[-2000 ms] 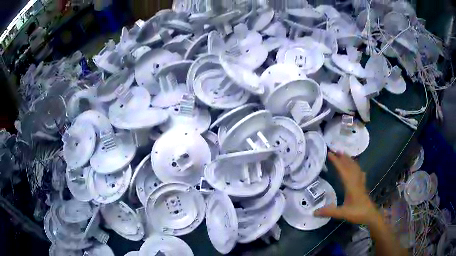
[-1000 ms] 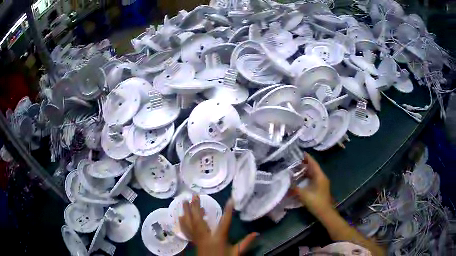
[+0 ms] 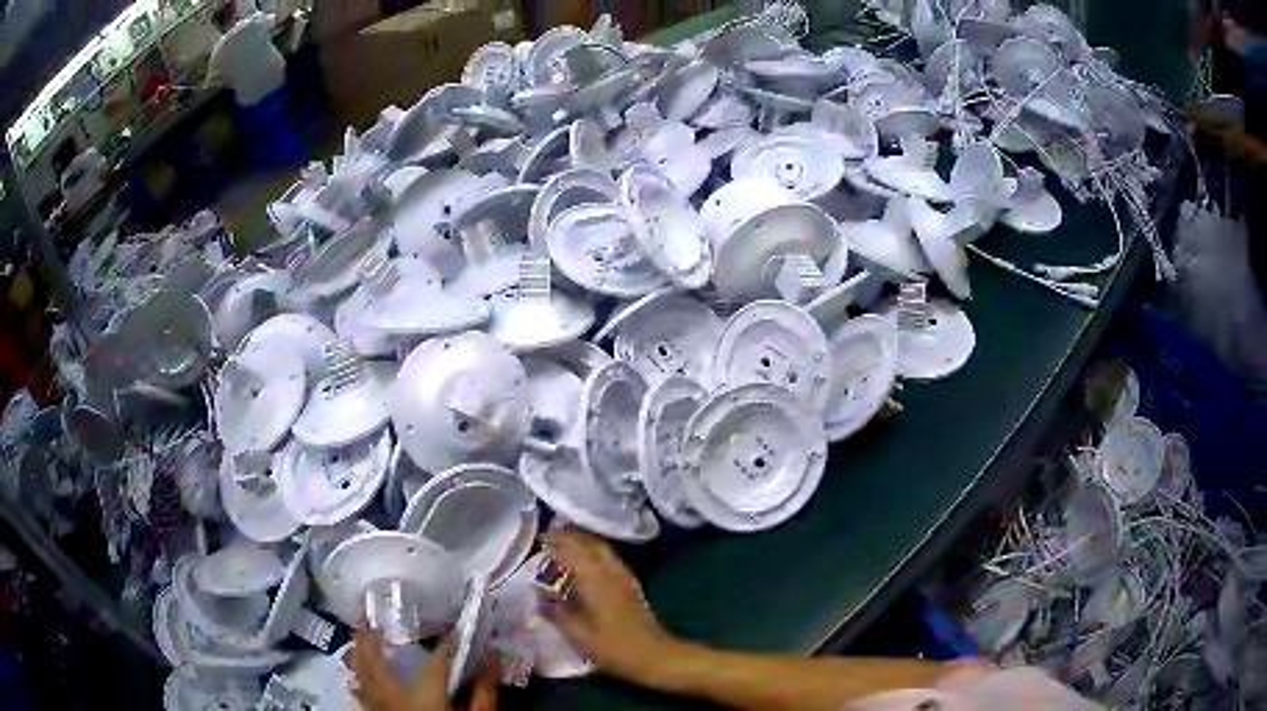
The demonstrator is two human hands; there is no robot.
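Note:
Many round white plastic bases [image 3: 757,458] lie heaped on a dark green bench. My left hand [image 3: 417,678] is at the bottom edge, partly cut off, at the ribbed neck of a white base [image 3: 382,567]; its grip is not clear. My right hand [image 3: 600,606] reaches in from the right, its fingers at a small slotted bracket [image 3: 552,575] of another base; the fingertips are partly hidden among the discs. One base stands nearly on edge between the hands.
The green bench top [image 3: 848,535] shows right of the pile, with its curved edge beyond. White cables [image 3: 1042,278] lie at the upper right. More discs with tangled cables [image 3: 1125,556] are below at the right. A person's arm [image 3: 1223,139] shows at the far upper right.
My right hand has moved left and down, and my left hand has moved left. Several discs at the front now lie differently, and more green bench shows at the right.

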